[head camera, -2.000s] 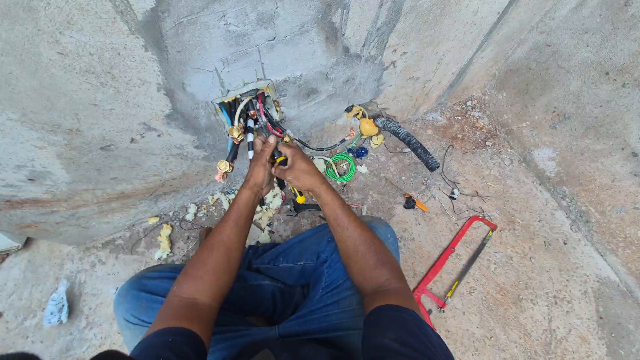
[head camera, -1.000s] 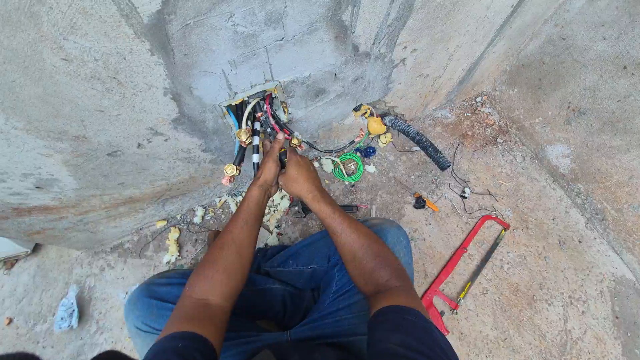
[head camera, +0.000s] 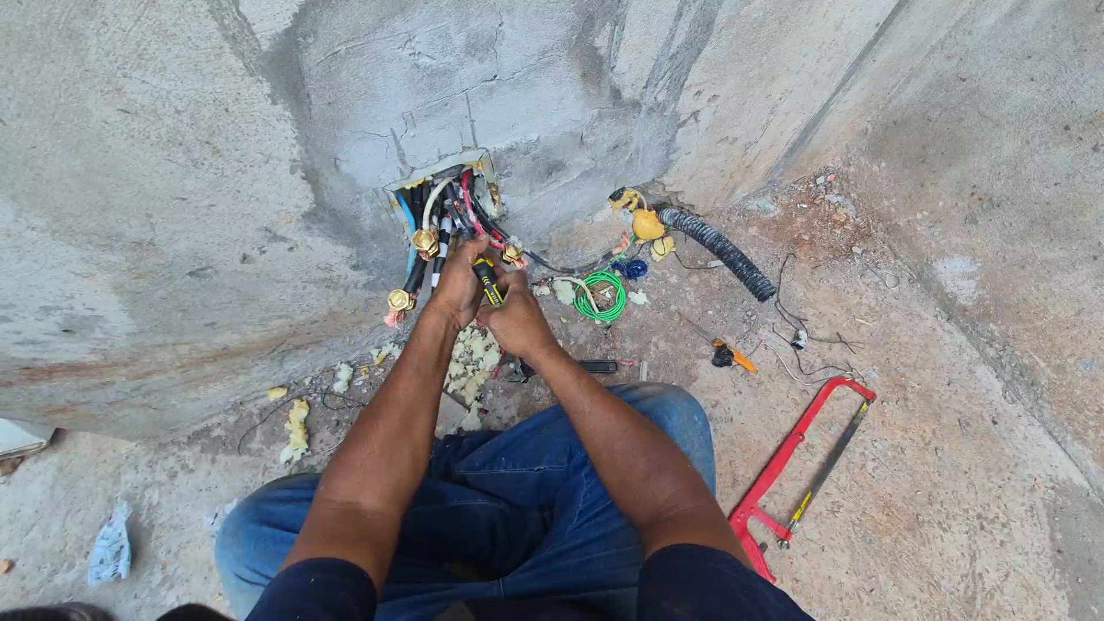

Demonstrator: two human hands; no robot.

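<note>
Thick electrical cables [head camera: 417, 200], black, white, red and blue, come out of a wall box [head camera: 440, 166]. Brass split-bolt connectors [head camera: 400, 300] clamp several cable ends with bare copper. My right hand [head camera: 515, 317] is closed around a yellow-and-black handled tool [head camera: 487, 280]; its working end is hidden. Just left of it, my left hand [head camera: 461, 280] has its fingers bent at the cables below the box, but which cable they hold is hidden. Another brass connector [head camera: 512, 254] lies just above my right hand.
A coil of green wire [head camera: 600, 296] and blue tape [head camera: 634, 269] lie right of my hands. Farther right are a corrugated black conduit [head camera: 720, 250], an orange-handled screwdriver [head camera: 733, 355] and a red hacksaw [head camera: 789, 461]. Foam crumbs [head camera: 470, 358] and a black-handled tool [head camera: 597, 366] lie before my legs.
The yellow-and-black handle now shows plainly between my hands, where one second ago it was mostly covered. Both hands remain close together below the wall box.
</note>
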